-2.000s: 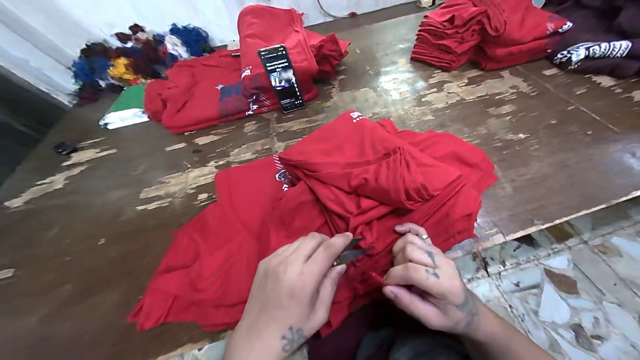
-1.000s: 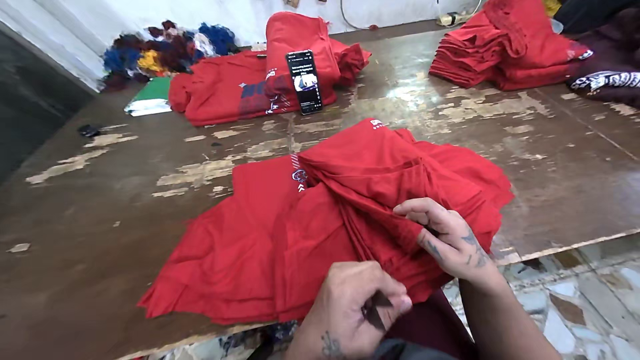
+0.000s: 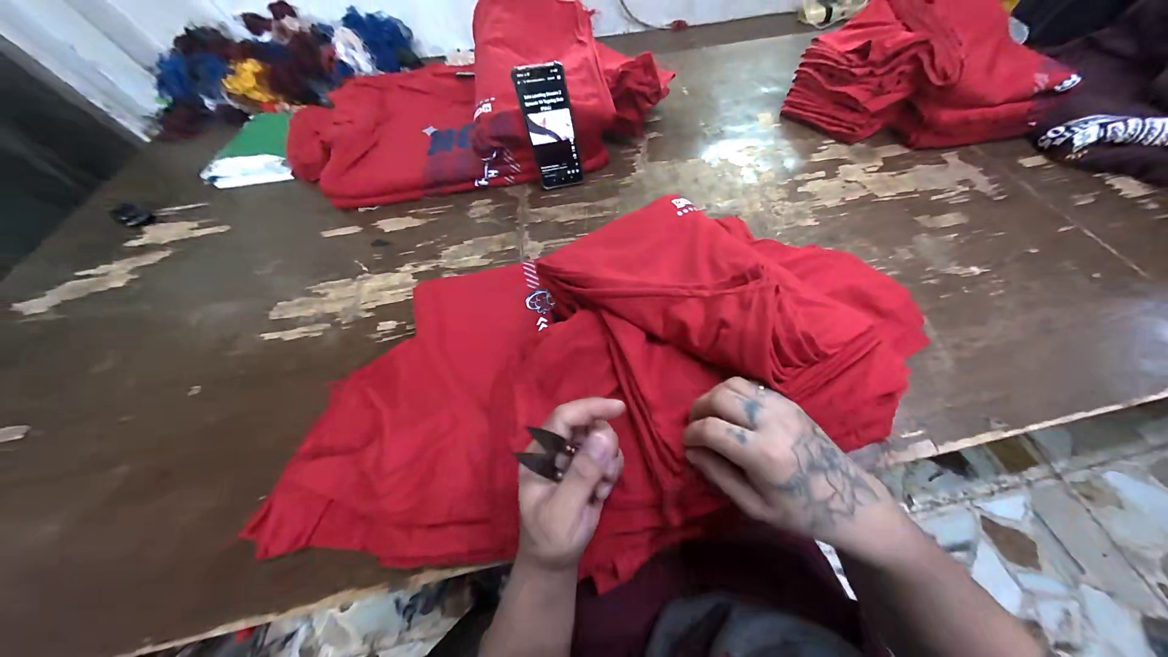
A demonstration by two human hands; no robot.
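Observation:
A heap of red printed shirts [image 3: 438, 411] lies at the near edge of the worn wooden table. Small dark thread snips [image 3: 546, 453] sit in my left hand [image 3: 570, 484], blades apart and pointing left, above the front of the heap. My right hand [image 3: 785, 456], tattooed on its back, has its curled fingers on the red cloth right of the snips. Its fingertips are partly hidden, but they seem to pinch a fold.
A smartphone [image 3: 547, 123] leans against folded red shirts [image 3: 383, 137] at the back. Colourful thread scraps [image 3: 283, 64] and a green-and-white packet [image 3: 251, 146] are at back left. More red garments [image 3: 967, 82] and dark printed ones [image 3: 1104, 137] lie at back right.
My left hand has turned so that its palm faces up, the snips now pointing left. My right hand has moved down the heap from the fold it touched one second ago.

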